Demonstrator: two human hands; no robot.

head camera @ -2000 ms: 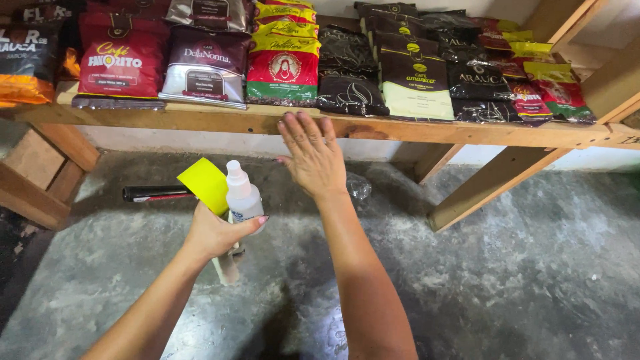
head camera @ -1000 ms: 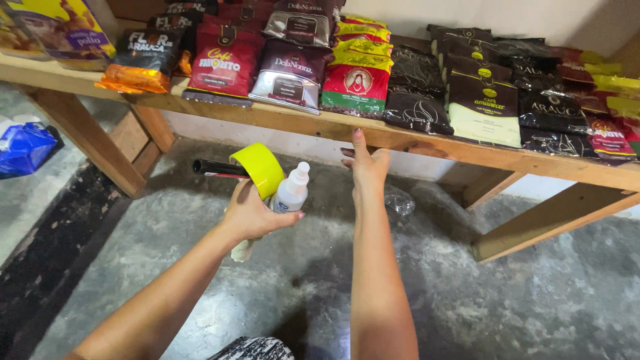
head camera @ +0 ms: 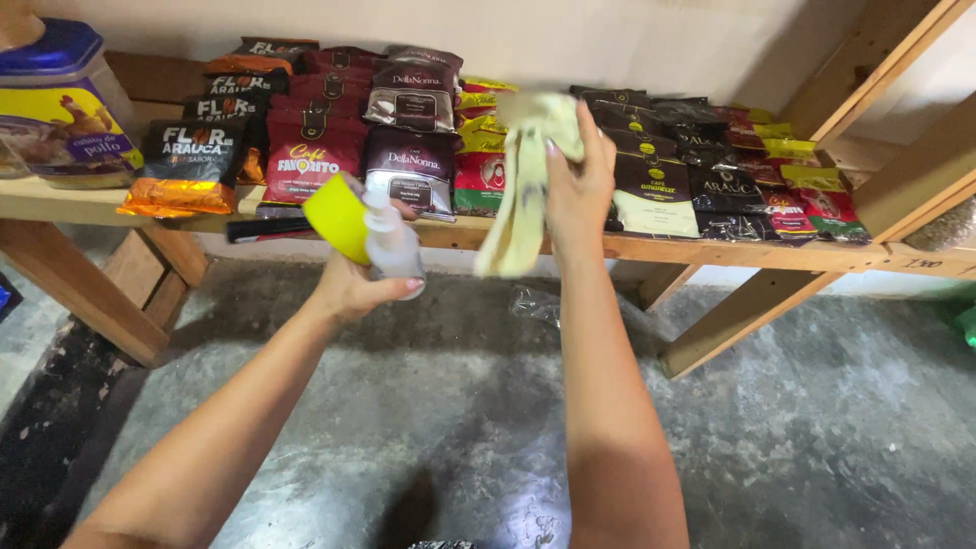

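My left hand [head camera: 358, 286] grips a clear plastic bottle [head camera: 395, 255] with a white top, together with a bright yellow roll [head camera: 337, 217] that looks like tape. A black rod-like handle [head camera: 267, 229] sticks out to the left behind the roll; the rest of it is hidden. My right hand [head camera: 583, 187] is closed on a pale yellow cloth [head camera: 522, 194], blurred at its top, which hangs down before the shelf edge. Coffee bags [head camera: 412, 171] stand in rows behind both hands, partly covered by the cloth.
The wooden shelf [head camera: 762, 255] runs across the view, with slanted legs [head camera: 751, 320] below. A blue-lidded plastic tub [head camera: 65, 107] stands at its left end. Clear plastic [head camera: 534, 303] lies on the grey floor [head camera: 457, 412] under the shelf. Upright posts rise at the right.
My right hand was empty at the shelf edge in both earlier frames; now it is raised with the cloth in it. My left hand still holds the bottle and roll, now higher against the shelf.
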